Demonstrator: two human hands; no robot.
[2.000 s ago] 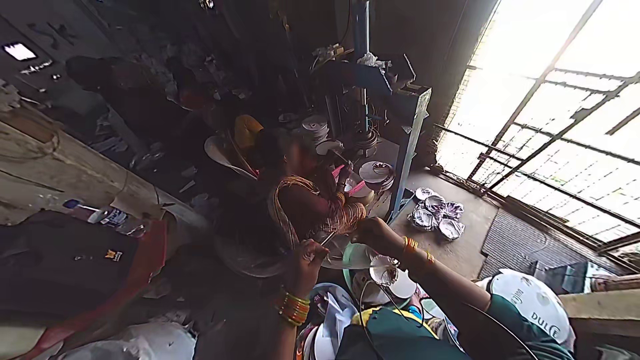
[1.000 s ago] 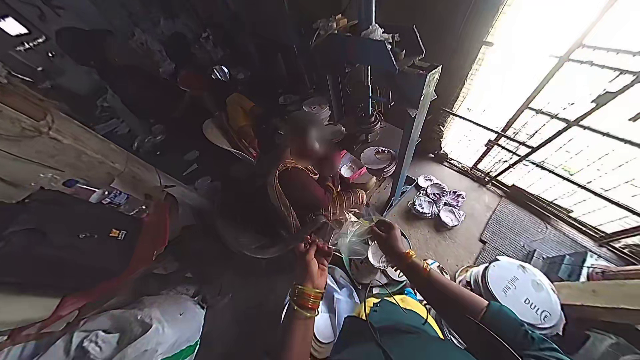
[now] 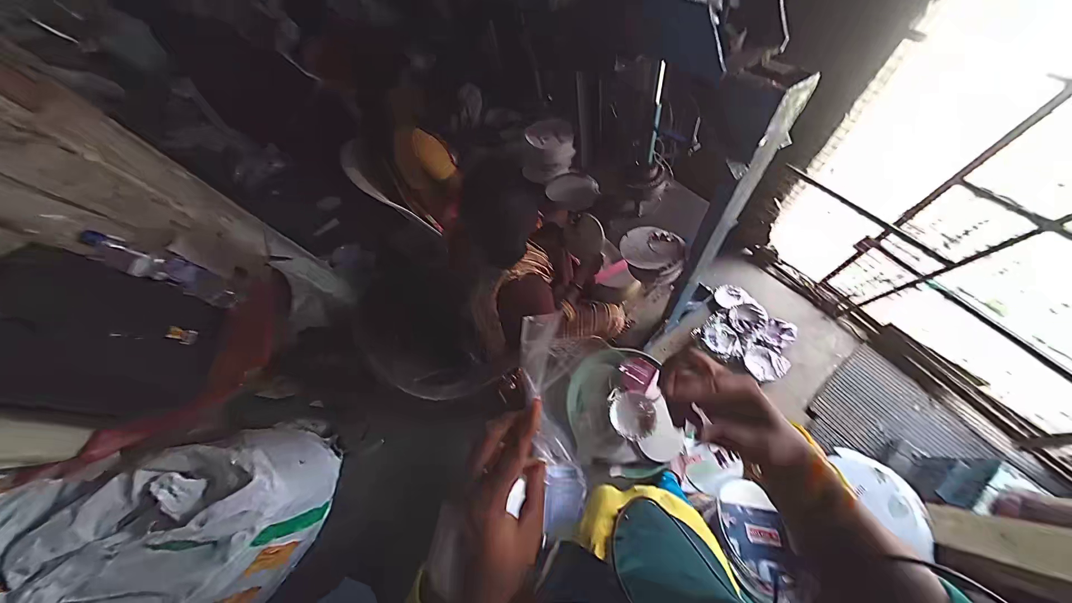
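Note:
My left hand point(image 3: 507, 494) is upright at the lower middle, its fingers closed on the gathered neck of a clear plastic bag point(image 3: 563, 481). The bag's loose top stands above the fingertips and its fuller part hangs at their right. My right hand point(image 3: 712, 398) is raised to the right of the bag, blurred, with its fingers bent; whether it holds anything is unclear. Between and beyond the hands lies a round greenish tub point(image 3: 586, 402) with a small silvery bowl point(image 3: 632, 414) and a pink-and-white packet point(image 3: 639, 375) in it.
A co-worker point(image 3: 523, 293) sits just ahead, near stacks of plates point(image 3: 653, 249). A blue machine post point(image 3: 712, 243) rises at the right of them. Several foil bowls point(image 3: 745, 322) lie on the floor by the barred window. A white sack point(image 3: 167, 502) is at lower left, a white round lid point(image 3: 883, 502) at lower right.
My hands were close together at the clear plastic earlier; now they are farther apart. The bag stands upright in my left hand, and my right hand is off to the right. The view has tilted lower and nearer.

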